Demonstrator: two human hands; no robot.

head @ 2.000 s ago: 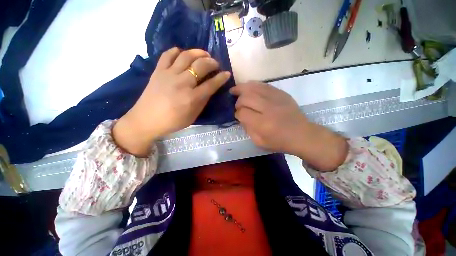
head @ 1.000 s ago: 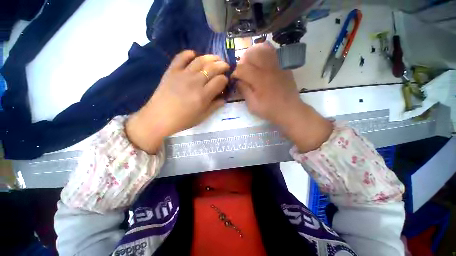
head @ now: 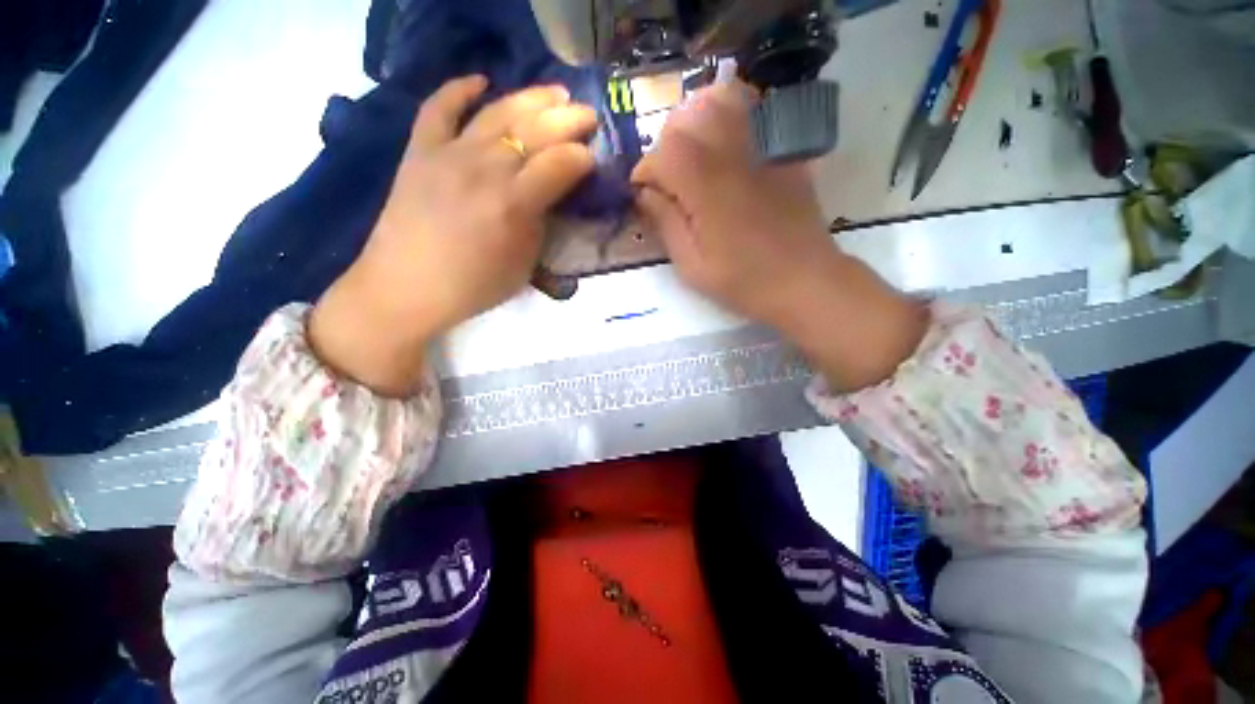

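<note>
The navy garment piece (head: 296, 206) lies left of the needle area and runs in long strips over the left side of the table. My left hand (head: 475, 206), with a gold ring, lies on the navy cloth, fingers bent, holding its edge just left of the needle area. My right hand (head: 730, 200) is close beside it, thumb and fingers together at the cloth's right edge; its grip is partly hidden. The sewing machine head (head: 688, 25) stands above the hands at top centre. The grey ribbed knob (head: 797, 121) is right of my right hand's fingers.
Thread snips (head: 944, 103) lie right of the machine. A dark red-handled tool (head: 1107, 117), brass-coloured pieces (head: 1153, 231) and a white scrap (head: 1195, 250) lie far right. A ruler strip (head: 619, 391) runs along the front edge. Tape (head: 35, 481) is at the left edge.
The navy cloth has moved up, away from the front edge, baring the bed below my hands. Both hands have moved forward with it. The machine head shows more than in the earliest frame.
</note>
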